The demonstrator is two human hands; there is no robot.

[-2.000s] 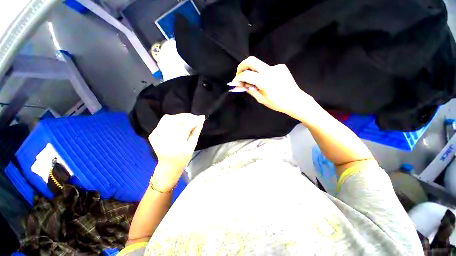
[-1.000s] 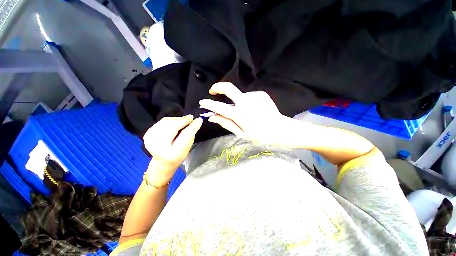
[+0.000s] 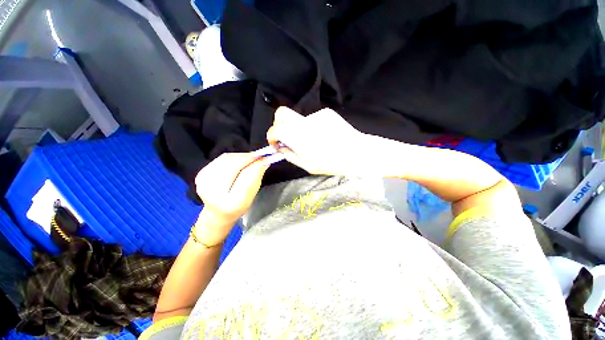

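A large black garment (image 3: 411, 73) lies across the lap and over a blue crate at the right, with a dark button near my right hand. My left hand (image 3: 229, 182) pinches the garment's near edge between thumb and fingers. My right hand (image 3: 318, 139) is closed, its fingers meeting the left fingertips. A small pale, pointed thing shows between the hands, likely the thread snips (image 3: 270, 154); most of it is hidden in the right hand. Any thread is too fine to see.
A ribbed blue crate (image 3: 119, 192) with a white label stands at left, brown plaid cloth (image 3: 86, 289) beside it. Another blue crate (image 3: 524, 166) holding something red is under the garment. A grey stand (image 3: 580, 192) stands at far right.
My right hand has come down and left to my left hand, and its fingers have closed over the last second. The garment has shifted slightly.
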